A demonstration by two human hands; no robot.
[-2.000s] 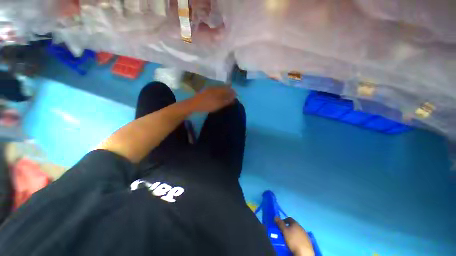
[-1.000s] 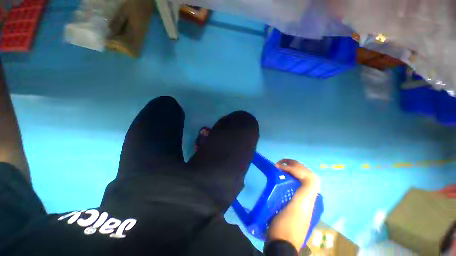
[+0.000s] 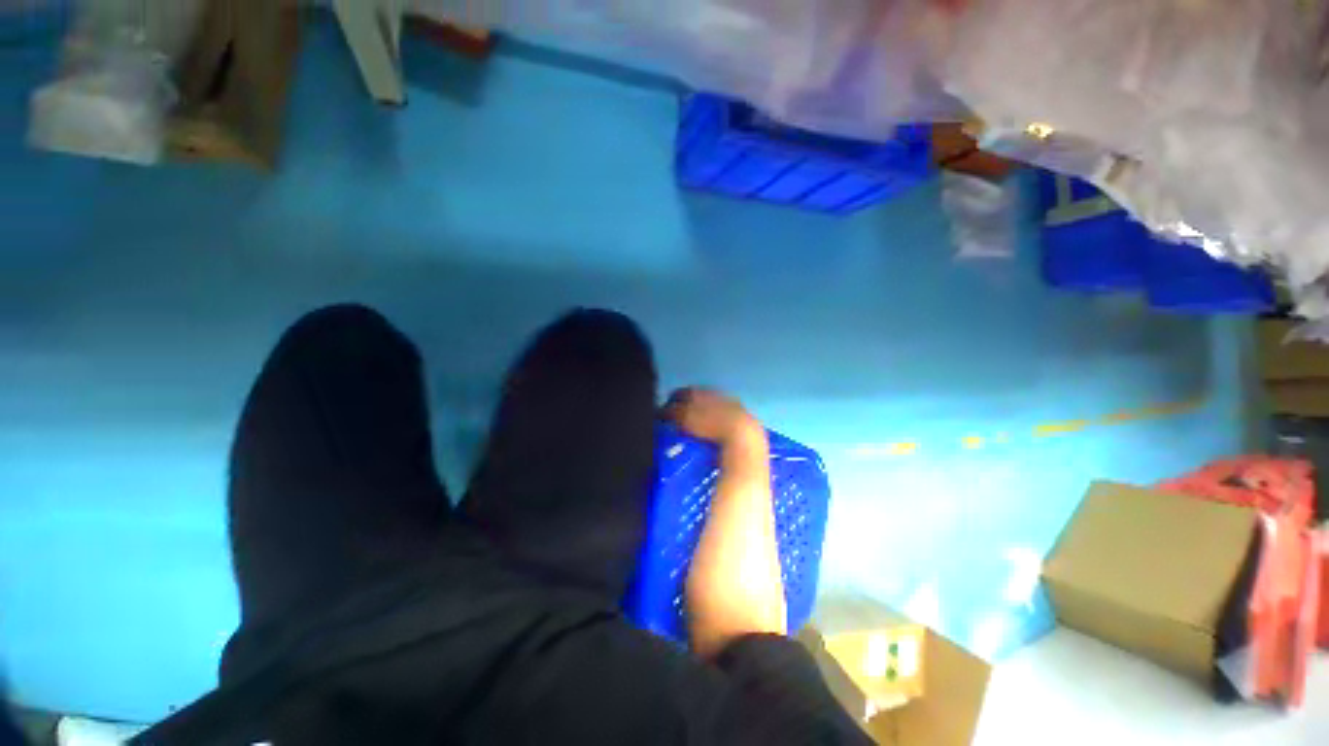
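Observation:
A bright blue plastic stool [image 3: 806, 510] with a perforated seat stands close beside my right thigh, its seat facing up. My right hand [image 3: 710, 415] holds the stool's front edge near my knee, with the bare forearm lying across the seat. The fingertips are partly hidden at the edge. My left hand is out of the picture.
Crinkled clear film [image 3: 1122, 88] hangs over the bench edge at the upper right. Beneath it are a blue crate [image 3: 802, 168] and more blue crates [image 3: 1093, 251]. An open carton [image 3: 955, 692], a closed carton [image 3: 1151, 568] and red trays [image 3: 1283, 583] are at lower right.
The stool has gone from tilted to seat-up against my thigh, with my right hand now at its front edge. My left arm has left the picture. The view has moved away from the bench.

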